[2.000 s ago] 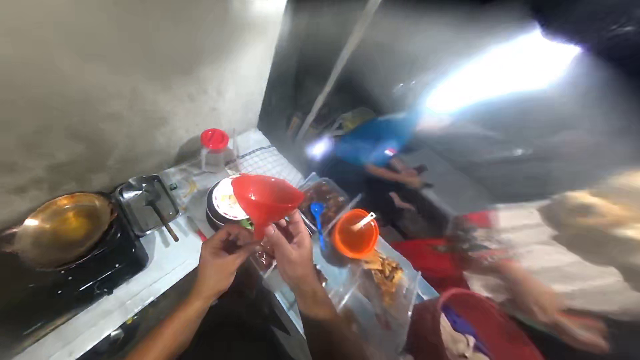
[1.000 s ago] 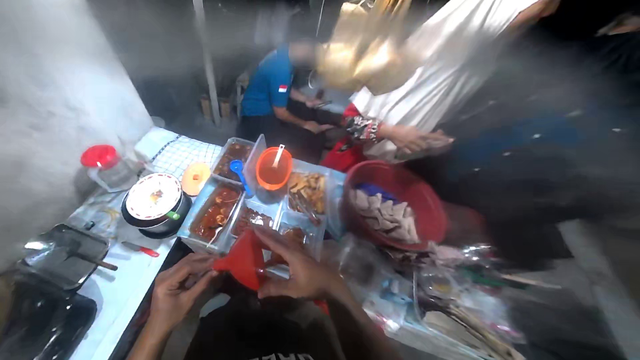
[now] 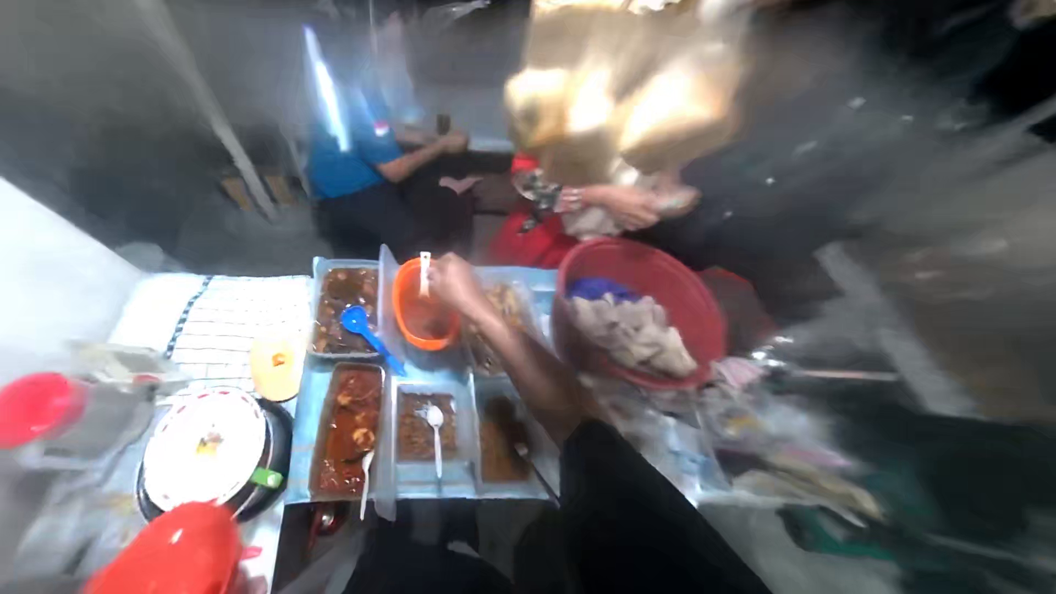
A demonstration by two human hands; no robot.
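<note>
My right hand point(image 3: 452, 280) reaches over the far side of an orange plastic bowl point(image 3: 426, 334), its fingers against the white spoon handle point(image 3: 425, 276); whether they close on it or on the rim is unclear. At the lower left edge a blurred red plastic funnel point(image 3: 177, 549) is in my left hand point(image 3: 247, 580), mostly hidden and cut off. Around the bowl stand clear tubs of food: one in dark sauce with a blue spoon point(image 3: 356, 320), one in red sauce point(image 3: 353, 429), one of minced food with a white spoon point(image 3: 436, 418).
At left are a lidded pot point(image 3: 205, 450), a red-lidded jar point(image 3: 41, 408), a checked cloth point(image 3: 235, 330) and an orange-yellow dish point(image 3: 276, 369). A red basin point(image 3: 709, 326) with pale pieces stands at right. Two other people are beyond the table, one in a blue shirt point(image 3: 342, 157).
My right hand has left the red funnel and moved forward to the orange bowl. The funnel has moved left with my left hand. The view has swung right since the earliest frame.
</note>
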